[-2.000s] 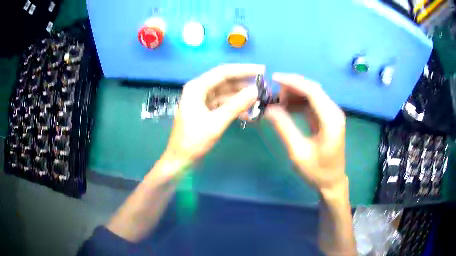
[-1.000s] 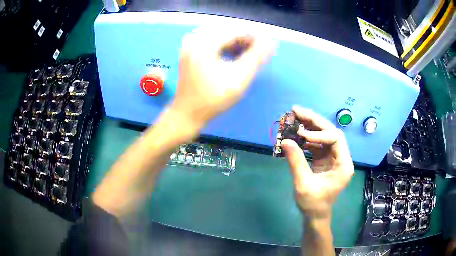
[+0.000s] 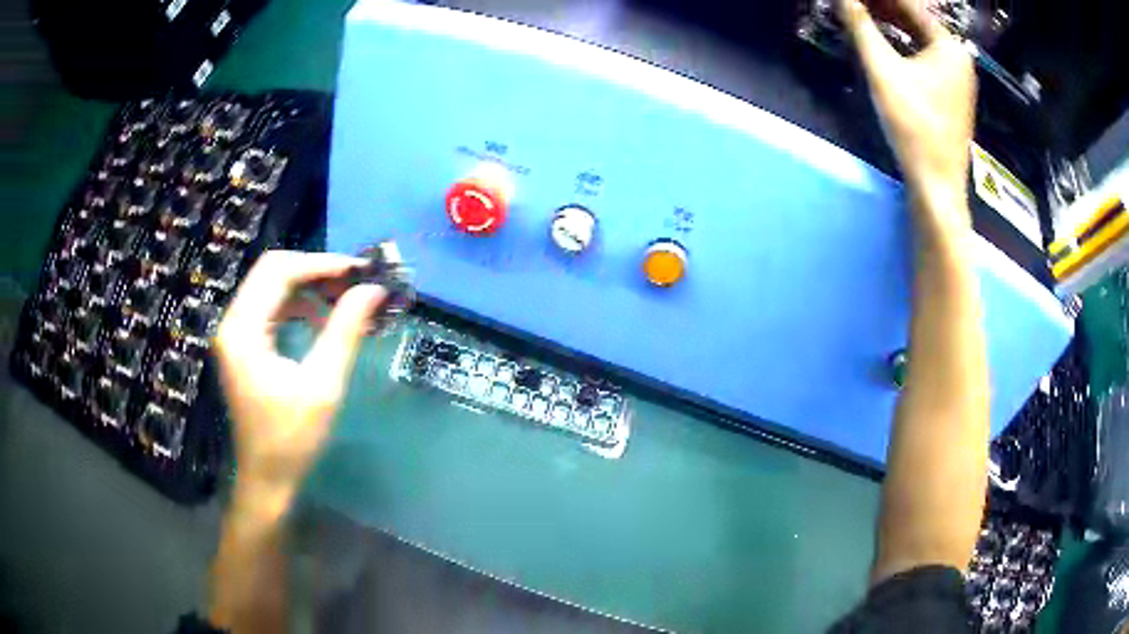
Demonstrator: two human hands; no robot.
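Observation:
My left hand (image 3: pixel 279 372) is left of centre, beside the panel's lower left corner. Its thumb and fingers pinch a small dark electronic assembly (image 3: pixel 386 285) with metallic parts. My right hand (image 3: pixel 922 105) reaches over the blue control panel (image 3: pixel 780 235) to the dark machine bed at the top right. Its fingertips are at a metallic fixture (image 3: pixel 966 19), partly cut off by the top edge. Whether the fingers hold an assembly there cannot be told.
A filled black blister tray (image 3: pixel 124 285) is at left, another (image 3: pixel 1018 570) at lower right. A clear blister strip (image 3: pixel 514 386) lies on the green mat. The panel has red (image 3: pixel 475 208), white (image 3: pixel 573 229) and orange (image 3: pixel 665 263) buttons. A yellow-black guard post (image 3: pixel 1090 235) stands at right.
My left hand has moved from over the panel down to the left and now holds an assembly. My right hand, which held an assembly before the panel, has moved up to the fixture. The view has shifted.

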